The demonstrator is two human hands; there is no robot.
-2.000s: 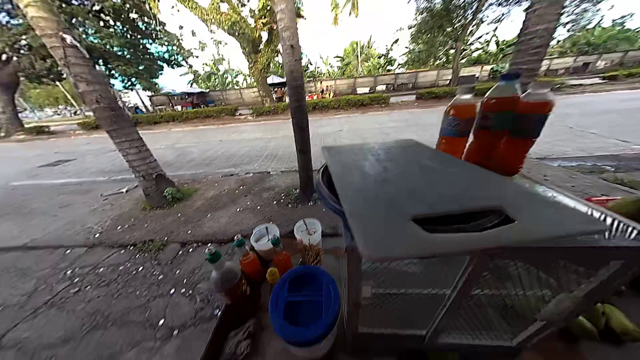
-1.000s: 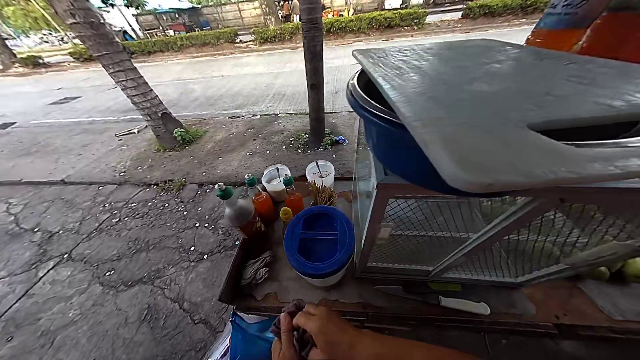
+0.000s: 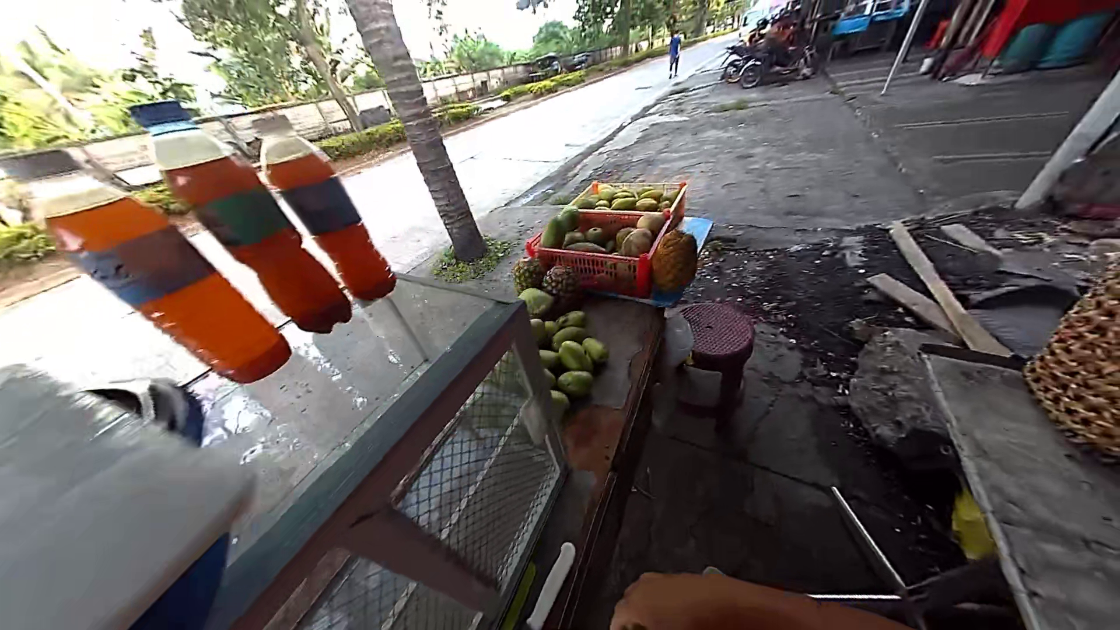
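Observation:
At the bottom edge is part of my right hand (image 3: 674, 604), mostly cut off, so its fingers and anything in them are hidden. It is just right of a white handle (image 3: 552, 584) and a green strip (image 3: 520, 598) on the stand's wooden edge. My left hand is out of view. A framed case with mesh sides (image 3: 477, 490) fills the lower left. Three plastic bottles of orange-red liquid (image 3: 175, 289) are on its top, beside a grey board (image 3: 96, 516). Beyond the case lie several green mangoes (image 3: 574, 356), two pineapples (image 3: 560, 281) and red crates (image 3: 604, 273) of fruit.
A dark red plastic stool (image 3: 717, 332) stands right of the stand. Farther right are loose planks (image 3: 941, 284), a rock (image 3: 901, 385), a grey slab (image 3: 1032, 490) and a woven basket (image 3: 1081, 367). A palm trunk (image 3: 424, 140) rises behind. A person (image 3: 675, 54) is on the distant road.
The view has swung far to the right, onto the fruit and stool. One second ago both hands were together at the bottom, on something dark; now only one shows.

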